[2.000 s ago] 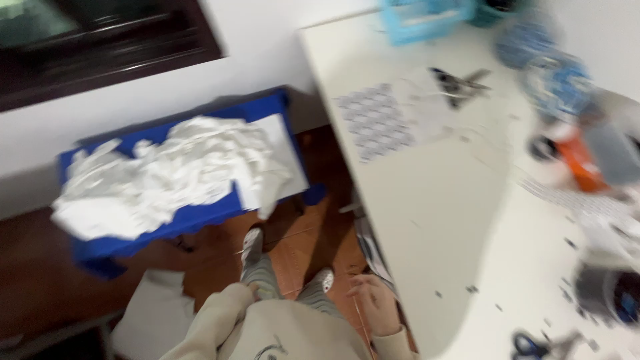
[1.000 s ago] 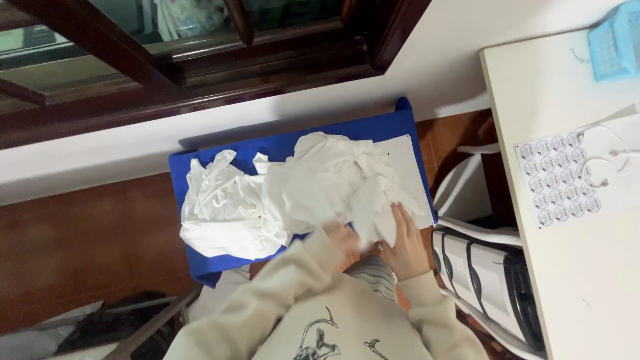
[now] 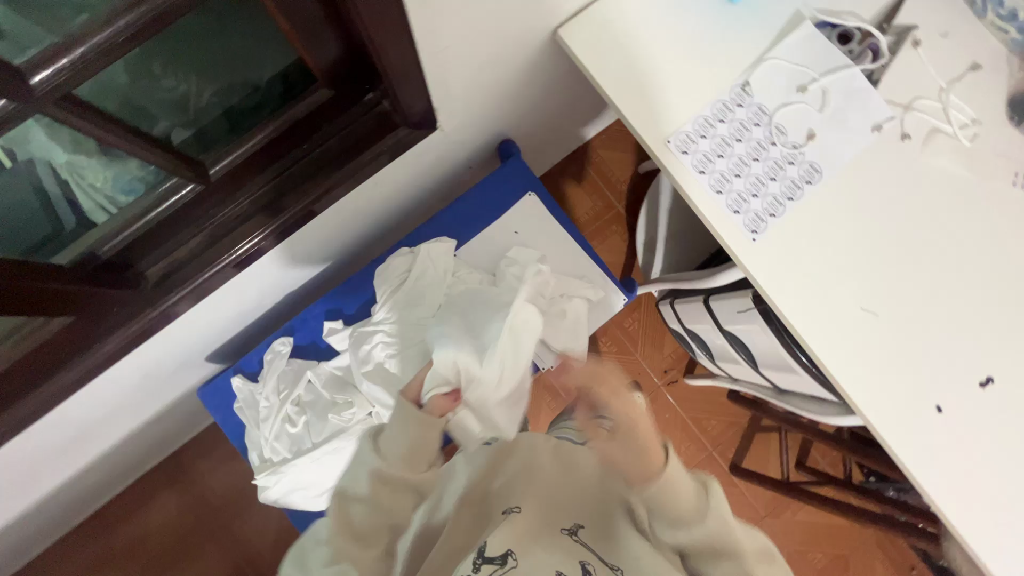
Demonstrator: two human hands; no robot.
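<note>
White fabric lies bunched in a long heap over a blue table against the wall. My left hand is closed on the near part of this cloth, with its fingers partly under a fold. Blurred and to the right of the cloth, my right hand hovers above the floor near my legs; whether it holds anything is unclear. A flat white board or sheet lies under the cloth at the right end of the blue table.
On the right is a white table with a sheet of round printed labels and white cords. A white drawer unit and a dark wooden rack are beneath it. A dark-framed window is at upper left.
Two seconds ago my hands were off the cloth; one second ago both were at its near edge. Now my left hand grips it and my right hand is off to its right. The view has turned.
</note>
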